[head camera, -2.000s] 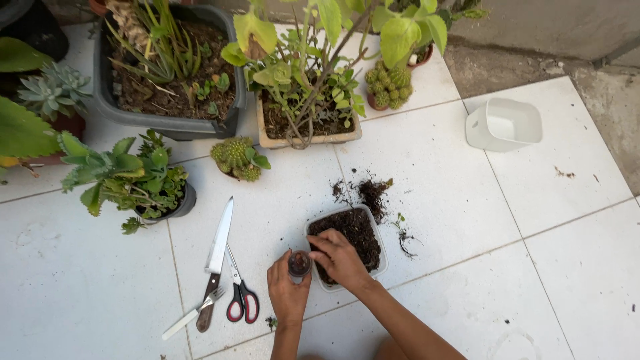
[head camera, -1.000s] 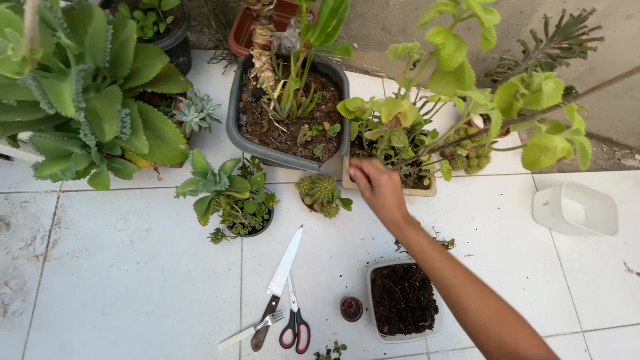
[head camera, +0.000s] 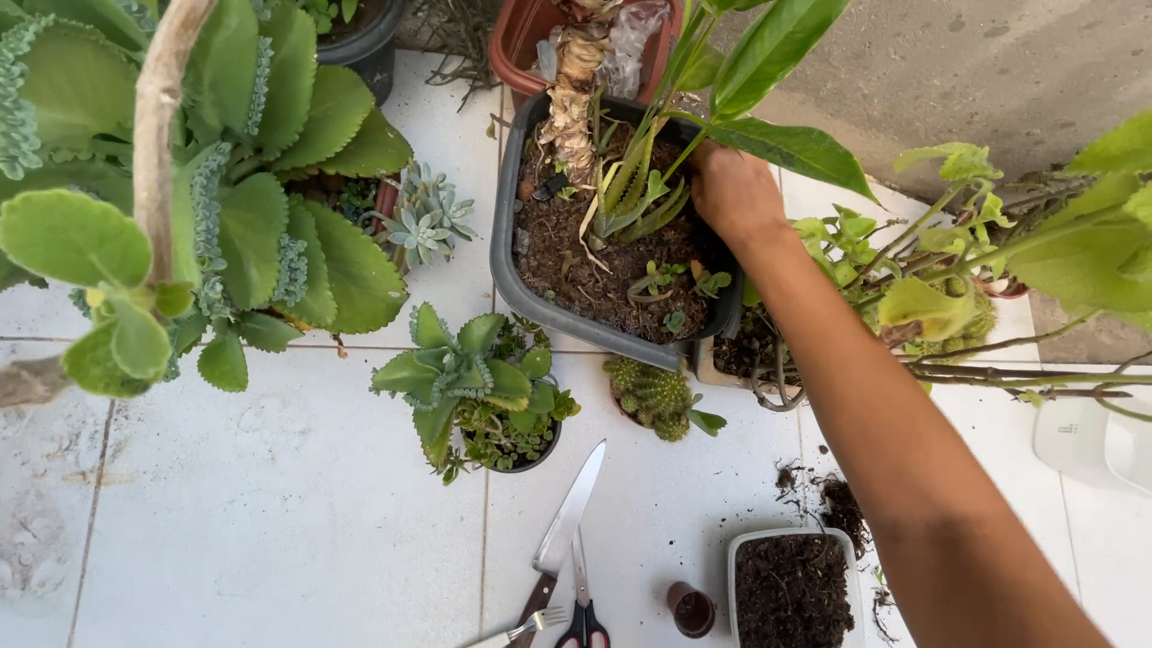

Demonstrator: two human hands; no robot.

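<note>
My right hand (head camera: 738, 193) reaches into the back right of a large dark plastic planter (head camera: 589, 326), at the base of a broad-leaved plant. Its fingers are partly hidden by leaves and the rim, so what they touch cannot be told. Soil, a thick peeling stem and an aloe-like plant (head camera: 634, 184) fill the planter. Near the lower edge stand a clear plastic tub of dark soil (head camera: 792, 589) and a small brown pot (head camera: 691, 609). Left of them lie a kitchen knife (head camera: 571, 513), scissors (head camera: 582, 585) and a fork (head camera: 540, 621). My left hand is out of view.
A potted succulent (head camera: 481, 387) and a small round cactus (head camera: 652, 396) stand before the planter. A large leafy plant (head camera: 252, 180) fills the upper left. Thin branches (head camera: 1008, 373) reach in from the right, near an empty white tub (head camera: 1093, 445). A concrete wall (head camera: 918, 81) runs behind.
My right hand has moved from the soil tub, past the small cactus, into the large planter. My left hand, on the small brown pot two seconds ago, has left the view. The view has shifted.
</note>
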